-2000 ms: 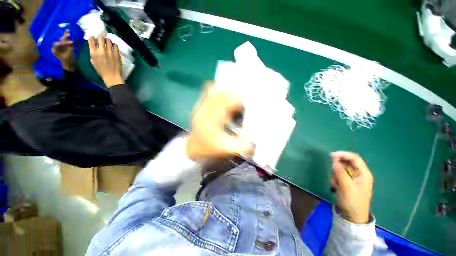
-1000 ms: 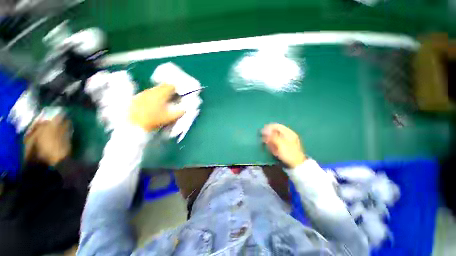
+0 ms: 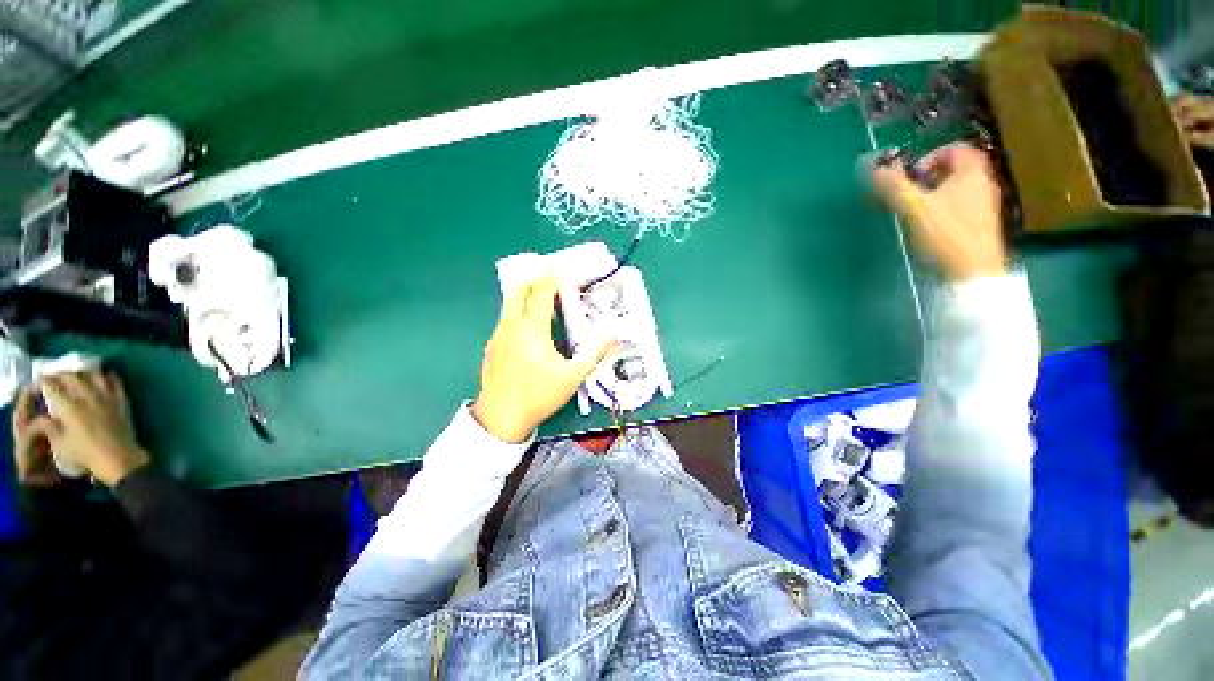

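Note:
A white camera housing [image 3: 636,306] lies on the green bench in front of me, its open side with a dark round part facing up. A black cable runs from its upper end and thin wires show at its lower end. My left hand [image 3: 530,357] grips the housing along its left side. My right hand [image 3: 956,213] is stretched out to the right, at the row of dark camera modules [image 3: 881,99]. It is blurred, and its fingertips are over a module; whether it grips one cannot be told.
A heap of white sealing rings [image 3: 630,165] lies behind the housing. Another white camera unit [image 3: 234,303] stands left, beside a black fixture [image 3: 83,240]. A cardboard box [image 3: 1045,127] is at right. A blue bin [image 3: 812,482] holds white parts below the edge. Other people's hands show at both sides.
The view has turned to the right. My left hand now holds a housing in front of me. My right hand has moved out to the modules. The other white unit stands at left, out of my hands.

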